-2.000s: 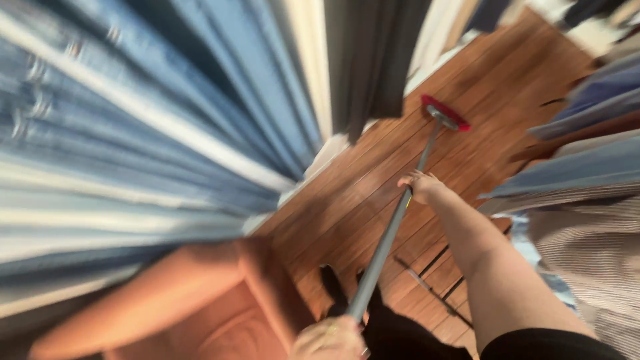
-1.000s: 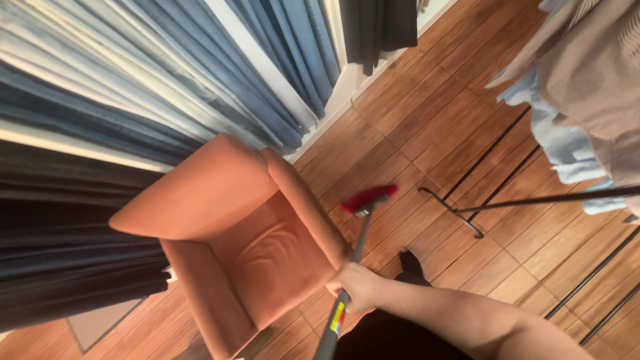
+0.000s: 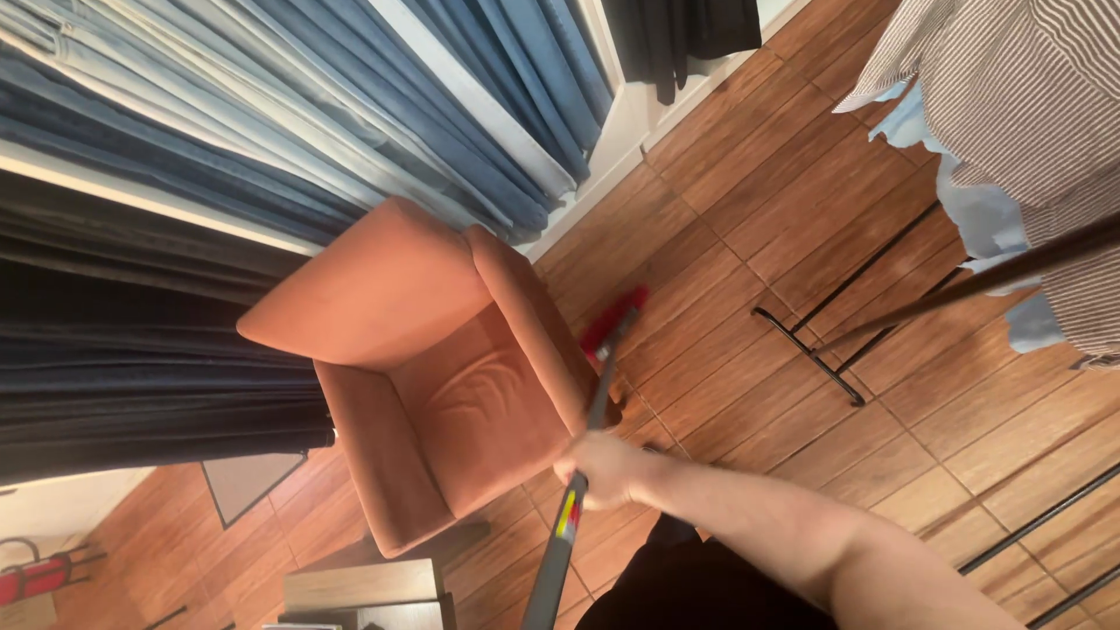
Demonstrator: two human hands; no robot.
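Note:
My right hand (image 3: 599,470) is closed around the grey handle (image 3: 555,560) of a broom, just above a yellow and red sticker. The red broom head (image 3: 614,324) is on the wood-look floor, beside the right side of an orange upholstered armchair (image 3: 394,289). The handle runs out at the bottom edge of the view. My left hand is out of the frame.
Rows of jeans (image 3: 350,114) hang behind the armchair, with dark trousers (image 3: 149,376) at the left. A black metal clothes rack (image 3: 809,353) with striped garments (image 3: 1032,114) stands at the right. A wooden box-like piece (image 3: 363,586) is at the bottom.
The broom head has moved from open floor to close beside the armchair. My left hand, on the handle two seconds ago, is out of view. The view has shifted toward the armchair.

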